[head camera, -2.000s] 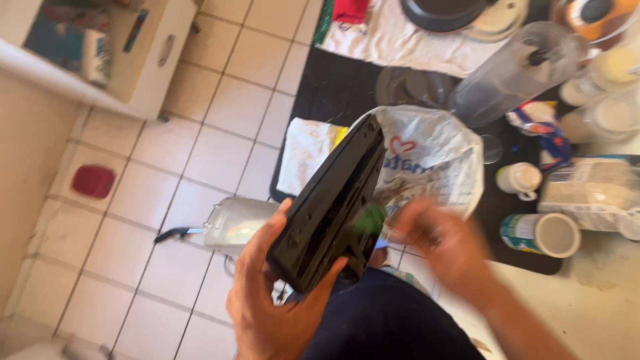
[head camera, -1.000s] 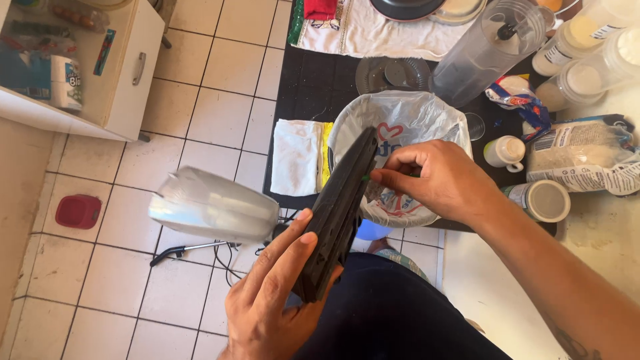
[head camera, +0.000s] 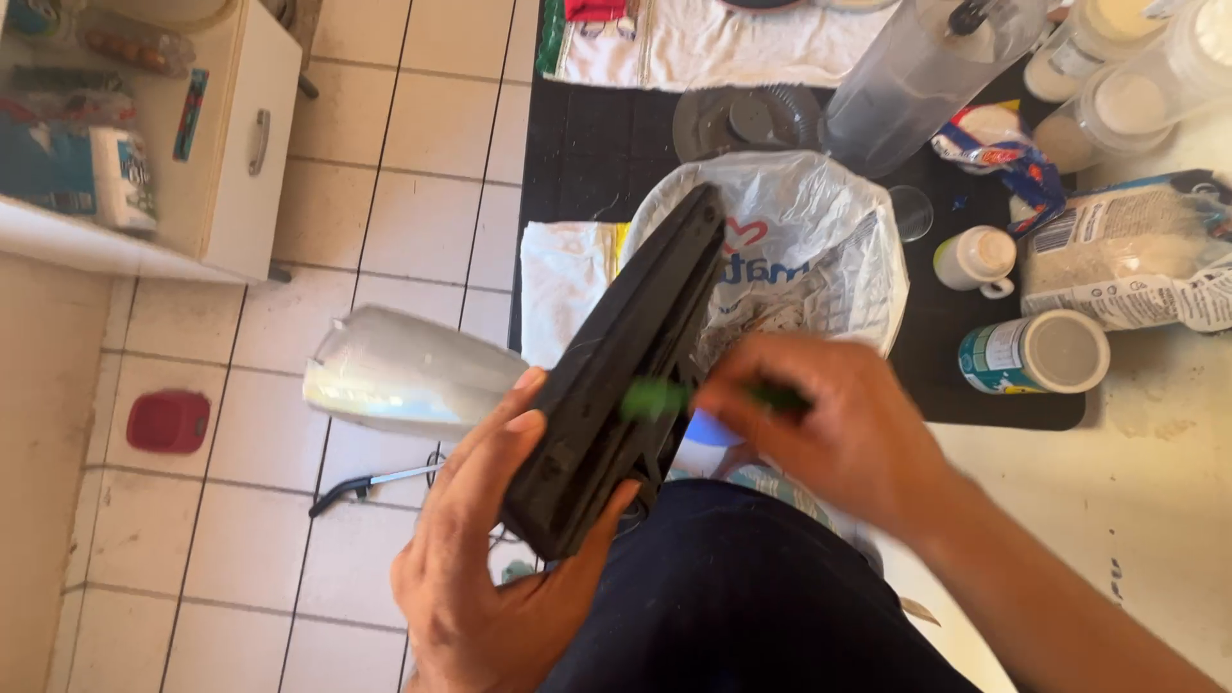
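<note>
My left hand (head camera: 500, 549) grips the lower end of a long black plastic part (head camera: 616, 356), tilted over the near left rim of a bin. In my right hand (head camera: 818, 414) is a small green tool (head camera: 659, 397), blurred, its head against the open side of the black part; its exact kind cannot be told. The bin, lined with a white plastic bag (head camera: 866, 260), holds grey debris (head camera: 770, 313).
On the black mat (head camera: 616, 125) stand a clear canister (head camera: 890, 87), a white mug (head camera: 972, 258), a lidded tin (head camera: 1059, 351) and a plastic bag of grain-like contents (head camera: 1107, 260). A translucent vacuum-like body (head camera: 414, 371) is at the left, above the tiled floor.
Since one second ago my right hand has moved down along the black part, and the green tool shows more plainly. My left hand keeps its hold.
</note>
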